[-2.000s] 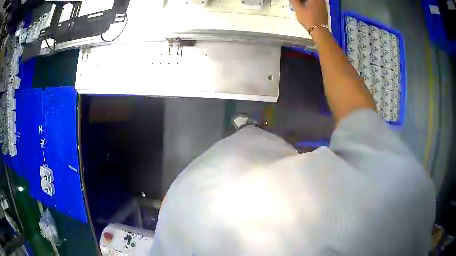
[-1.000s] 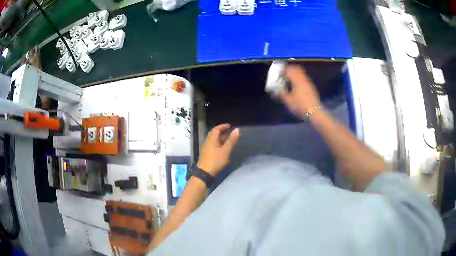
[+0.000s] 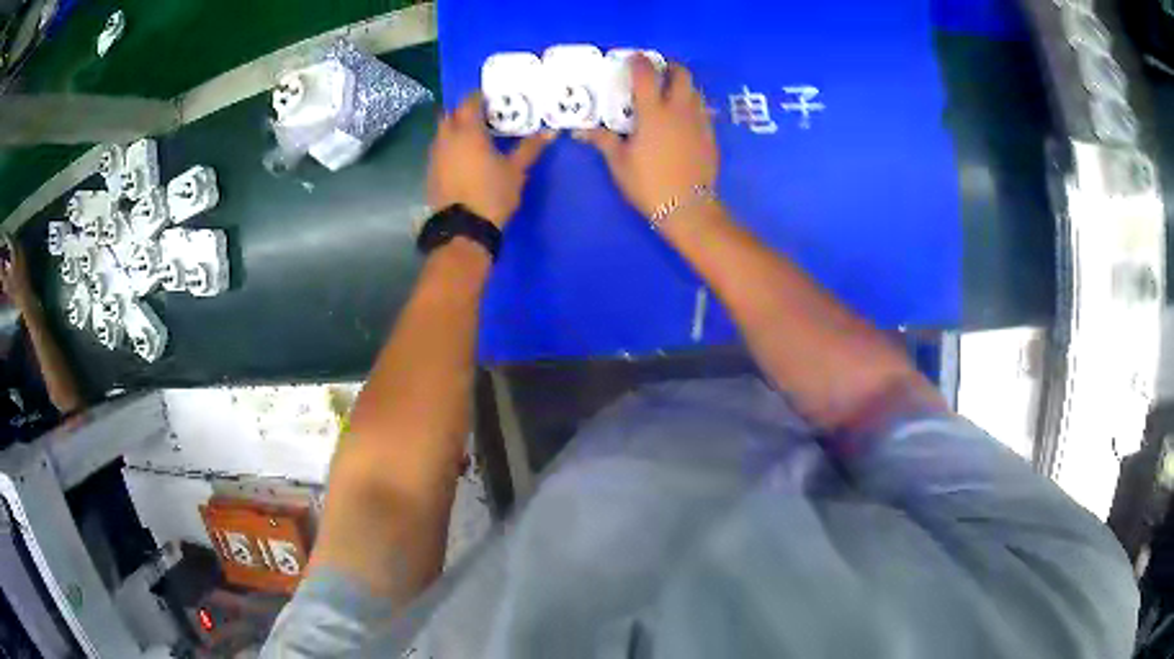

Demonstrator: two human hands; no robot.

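Three white socket units stand in a row, side by side, on the bright blue sheet (image 3: 579, 245): a left unit (image 3: 511, 110), a middle unit (image 3: 572, 101) and a right unit (image 3: 623, 113). My left hand (image 3: 474, 170), with a black watch on its wrist, brackets the left unit with fingers at its left side and thumb at its lower edge. My right hand (image 3: 672, 148), with a bracelet, has its fingers on the right unit and partly covers it. Both hands rest low over the sheet.
Several loose white units (image 3: 144, 258) lie on the green bench (image 3: 322, 270) at left, near a crinkled clear bag (image 3: 373, 106). An orange fixture (image 3: 258, 541) holds two units at lower left. Another person's arm (image 3: 45, 341) shows at the left edge.
The view has turned to the blue sheet. My right hand has carried its unit up onto the sheet, beside the two there. My left hand, empty before, has moved to the row's left end.
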